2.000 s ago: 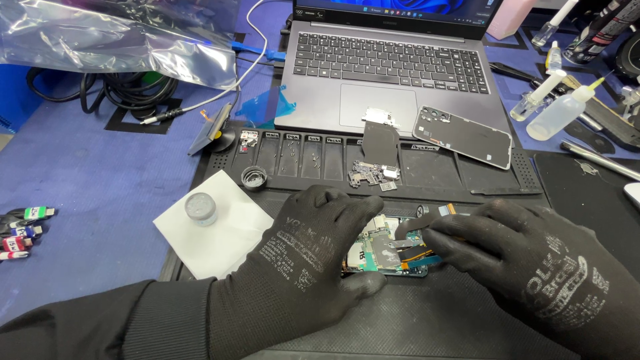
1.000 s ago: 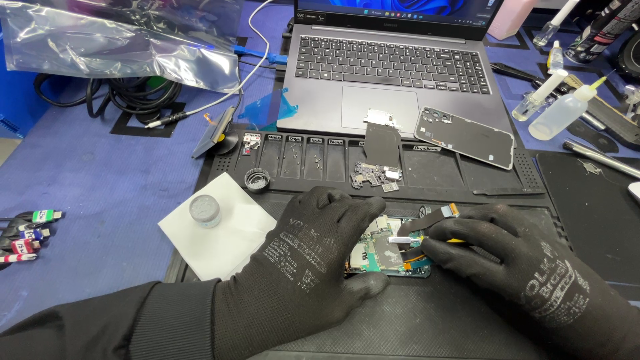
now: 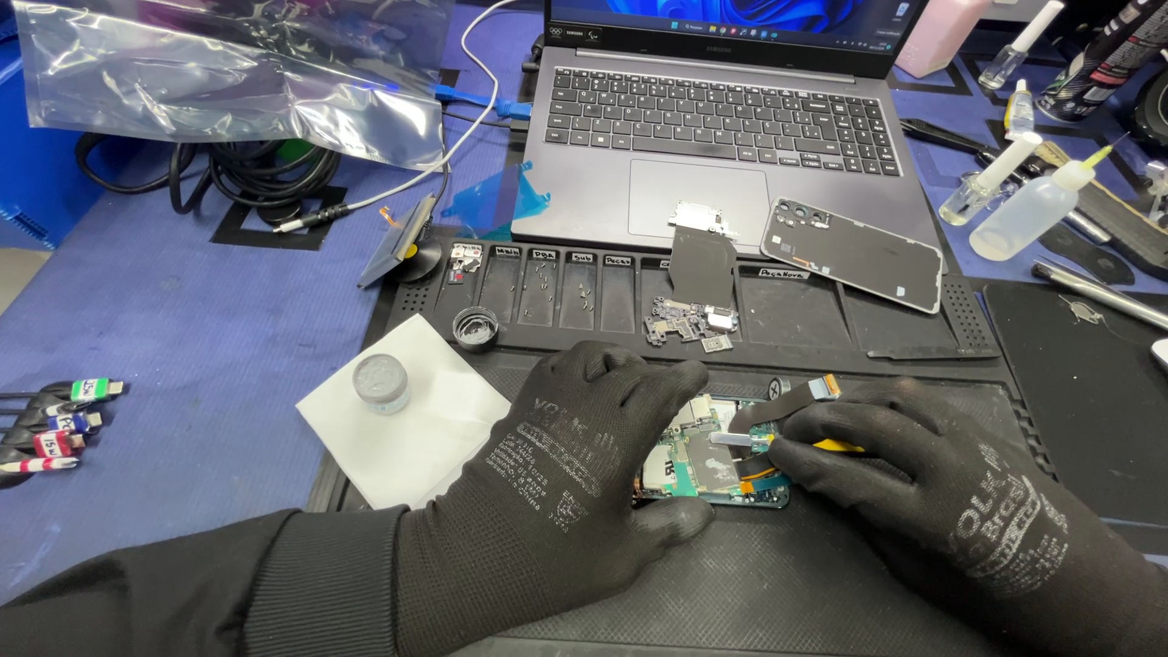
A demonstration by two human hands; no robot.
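Note:
Both hands wear black work gloves. My left hand (image 3: 584, 474) lies over the left end of an opened smartphone (image 3: 684, 461), thumb and fingers spread around its edges, steadying it on the black mat. Between its fingers, my right hand (image 3: 912, 484) pinches a small tool with a yellow handle (image 3: 838, 446) and a flat, light blade (image 3: 730, 439); the blade is over the dark patch on the board. A dark flex cable (image 3: 776, 407) rises from the phone beside the right fingertips. The phone's left end is hidden.
An open jar of grey paste (image 3: 380, 381) stands on a white sheet (image 3: 338, 411). Behind the hands, a black parts tray (image 3: 557, 342) holds screws and metal shields, with a phone back cover (image 3: 858, 251) across its rear edge. A laptop (image 3: 721, 137) stands beyond. Bottles (image 3: 1031, 219) are at right.
The light blade and yellow handle, not visible in the earliest frame, now show at my right fingertips. My left hand has stayed on the phone.

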